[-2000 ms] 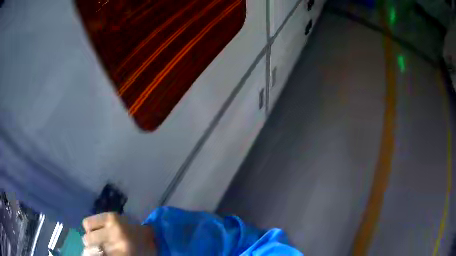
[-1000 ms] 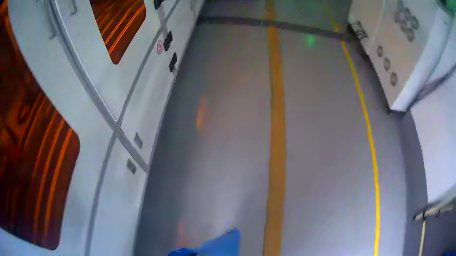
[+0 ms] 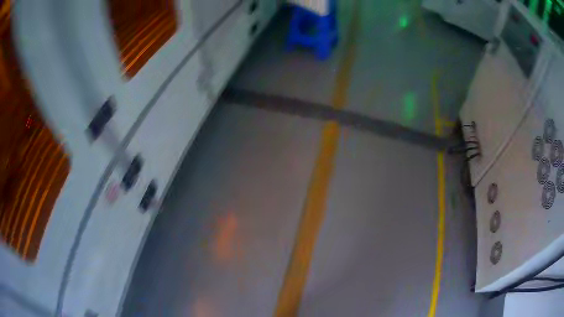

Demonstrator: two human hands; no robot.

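Observation:
Neither of my hands is in the picture. Nearest at the left is a pale machine door with dark amber windows and black latches along its seam. The picture is somewhat blurred.
A grey aisle floor runs ahead, with an orange line, a yellow line and a dark strip across it. A blue stool stands ahead. A white cabinet with round vents and cables is at the right.
The view has moved forward along the aisle. The blue stool and more of the right cabinet have come into view. The blue sleeve and the hand seen earlier are out of the picture.

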